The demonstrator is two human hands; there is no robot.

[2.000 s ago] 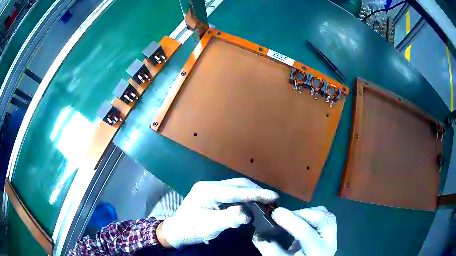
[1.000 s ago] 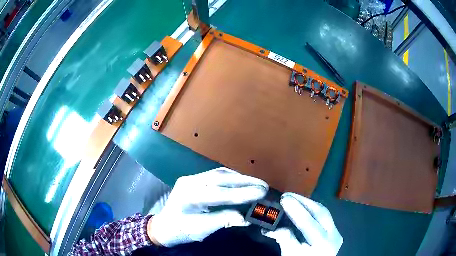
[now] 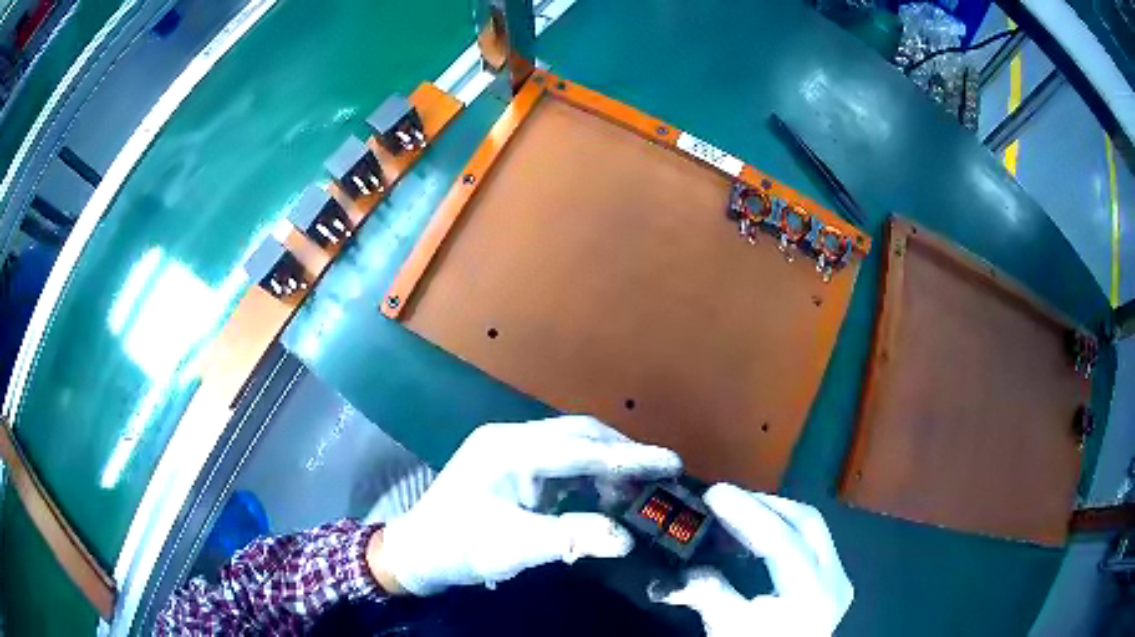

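Note:
A small dark inductor case (image 3: 672, 518) with copper windings showing in its open side is held between my gloved hands near the bottom centre. My left hand (image 3: 523, 504), in a white glove, has its fingers at the case's left and upper side. My right hand (image 3: 778, 560), also gloved and partly cut off by the lower edge, holds its right side. Several wound coils (image 3: 793, 224) with silvery leads sit along the far right rim of the left bakelite tray (image 3: 597, 261).
Several cased inductors (image 3: 361, 171) stand on an orange bakelite strip (image 3: 237, 355) over the green belt at left. The right bakelite tray (image 3: 977, 373) holds small dark leaded parts (image 3: 1083, 351) at its right edge. A thin black tool (image 3: 815, 166) lies behind the trays.
The case was turned so its copper windings came to face up, and it has since tilted further. Both hands stay around it. The trays and parts have not moved on the bench.

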